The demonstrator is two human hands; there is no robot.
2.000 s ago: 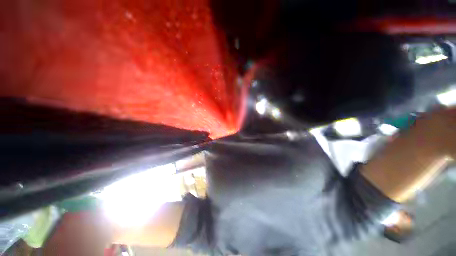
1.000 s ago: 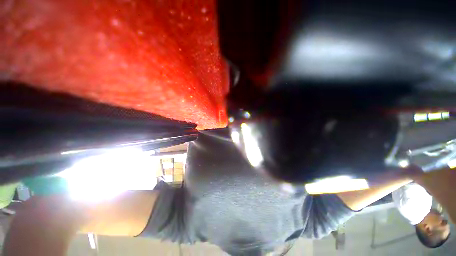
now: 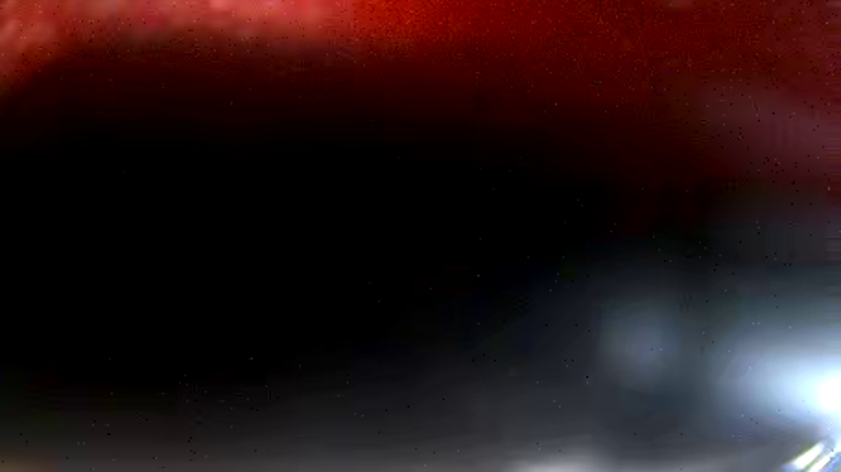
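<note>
The view is almost wholly covered by something dark [image 3: 277,240] very close to the lens. It is too blurred to name. A red glow [image 3: 479,28] runs along the top edge; what makes it cannot be told. Neither my left hand nor my right hand can be made out. No worked part or tool can be recognised.
A bright white light [image 3: 821,392] shines at the lower right, with small pale streaks [image 3: 808,454] below it. A dim grey haze lies along the bottom. Nothing else can be made out.
The grey shirt, the arms and the person at the lower right are gone from view. Darkness now covers most of the picture, and the red area has shrunk to a band along the top.
</note>
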